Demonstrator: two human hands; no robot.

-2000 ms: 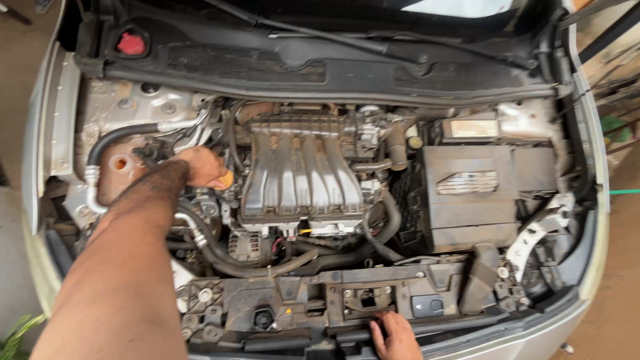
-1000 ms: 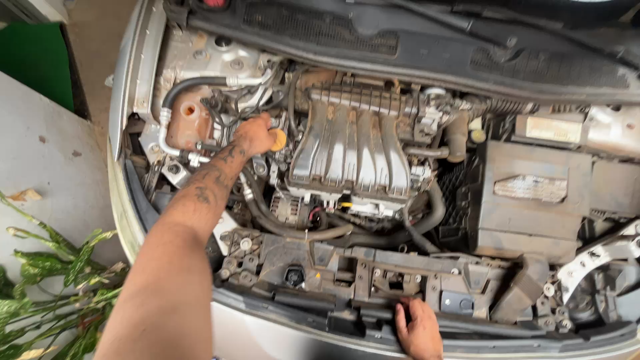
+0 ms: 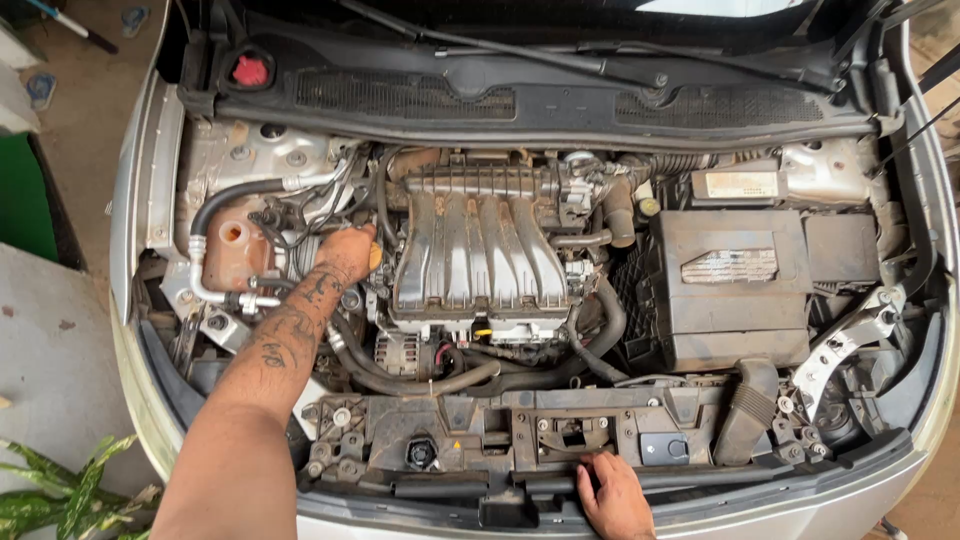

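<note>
My left hand [image 3: 347, 251] reaches into the engine bay, left of the ribbed intake manifold [image 3: 480, 251]. A round yellow-orange cap [image 3: 375, 256] shows right beside its fingers. The fingertips are hidden behind the hand, so whether they grip anything cannot be told. Beyond my left forearm, at its left, is a stained coolant reservoir [image 3: 238, 251] with an open-looking neck. My right hand [image 3: 613, 495] rests on the front edge, its fingers apart on the dark front panel [image 3: 465, 427] just below the hood latch opening [image 3: 574, 435]. Nothing is seen held in it.
Black coolant hoses [image 3: 420, 384] curve in front of the manifold. A large dusty black box cover [image 3: 727, 322] stands at the right, with a corrugated duct [image 3: 746, 412] before it. Wiper arms [image 3: 510, 52] cross the back. Leafy plants [image 3: 75, 487] are at lower left.
The view has swung aside and back. Both hands stay at about the same places on the car, the left beside the yellow-orange cap and the right at the front panel.
</note>
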